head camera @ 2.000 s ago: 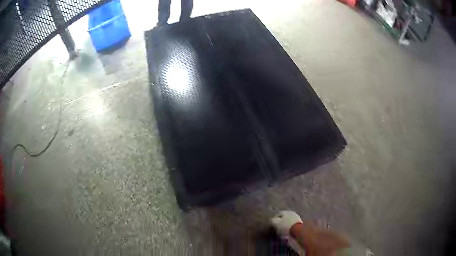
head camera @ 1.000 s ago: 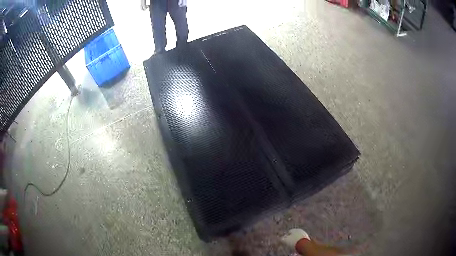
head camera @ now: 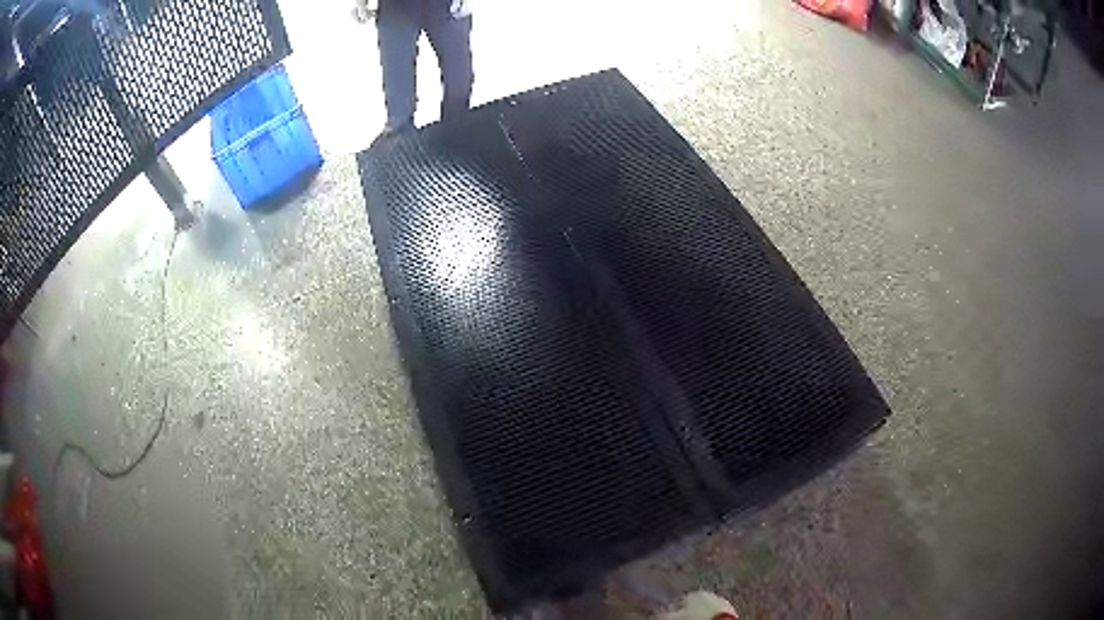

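A stack of large black perforated panels (head camera: 581, 327) lies flat on the speckled concrete floor, with a solid strip down its middle and glare on its upper left part. One white-gloved hand, apparently my right hand (head camera: 700, 607), shows at the bottom edge of the picture, just below the near edge of the stack. It is mostly cut off, so its fingers and any hold are hidden. My left hand is not in view.
A person in dark trousers (head camera: 426, 67) stands at the stack's far left corner. An upright perforated panel (head camera: 145, 97), a dark post (head camera: 167, 188) and a blue crate (head camera: 266, 139) are at upper left. A thin hose (head camera: 157, 430) lies left. Red bags and a green-framed rack (head camera: 999, 61) are upper right.
The view has shifted, so the stack reaches lower in the picture and more of the person and upright panel shows. The gloved hand has moved down, mostly out of the picture.
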